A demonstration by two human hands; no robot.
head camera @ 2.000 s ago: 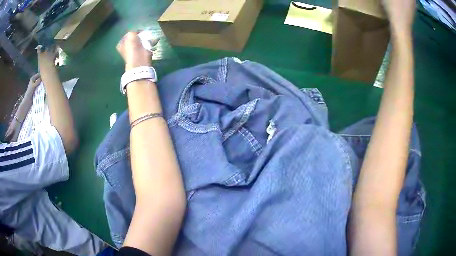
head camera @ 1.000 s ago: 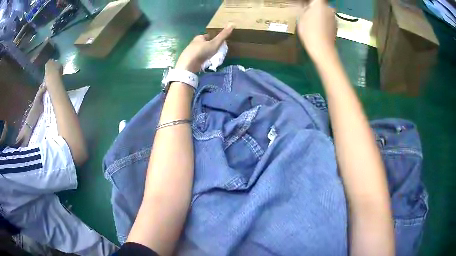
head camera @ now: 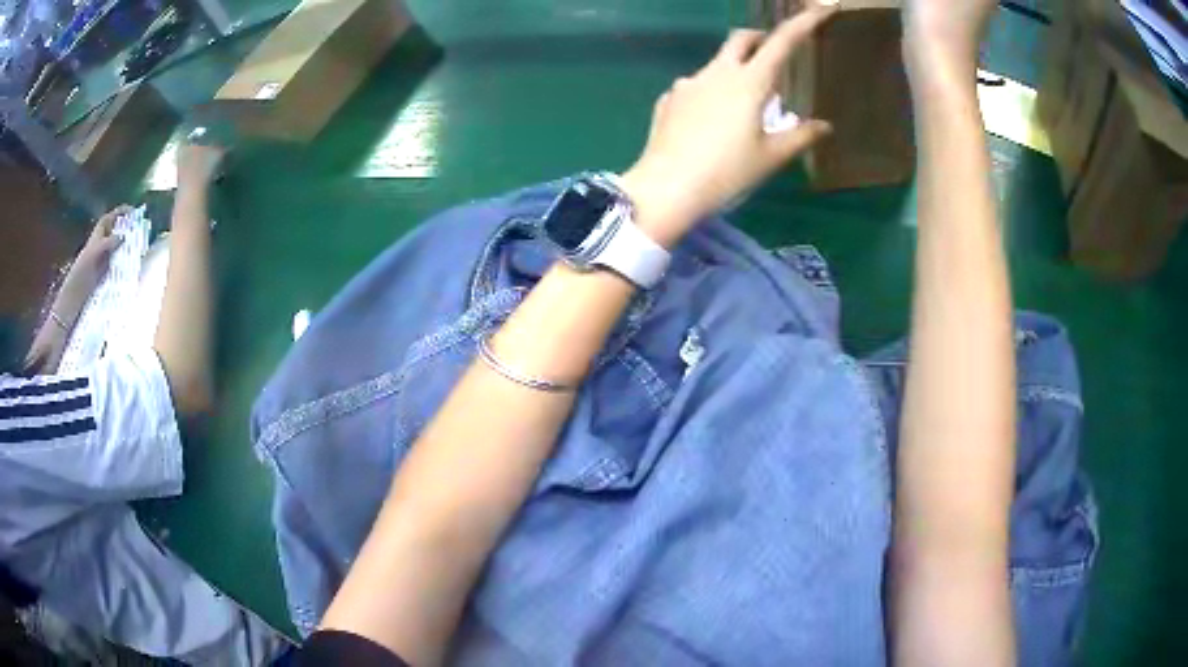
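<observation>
A brown carton (head camera: 860, 111) stands at the top of the view between my hands, its upper part cut off. My left hand (head camera: 723, 124) is at its left side, index finger stretched toward its top, with a small crumpled white wad (head camera: 779, 117) held in the hand. My right hand (head camera: 945, 33) is at the top edge beside the carton's upper right, partly cut off; its fingers and anything in them are not clear. A blue denim jacket (head camera: 730, 456) lies heaped in front of me, under my forearms.
Another carton (head camera: 306, 78) lies at the upper left. More cartons (head camera: 1127, 196) stand at the right on the green table (head camera: 547, 104), with a pale yellow sheet (head camera: 1010, 111) beside them. At left, a person in a white striped-shoulder shirt (head camera: 124, 430) holds white papers (head camera: 111, 287).
My left hand has moved right, toward the carton. The carton that lay flat now stands upright farther right. My right hand went left, then back right. The view has shifted slightly.
</observation>
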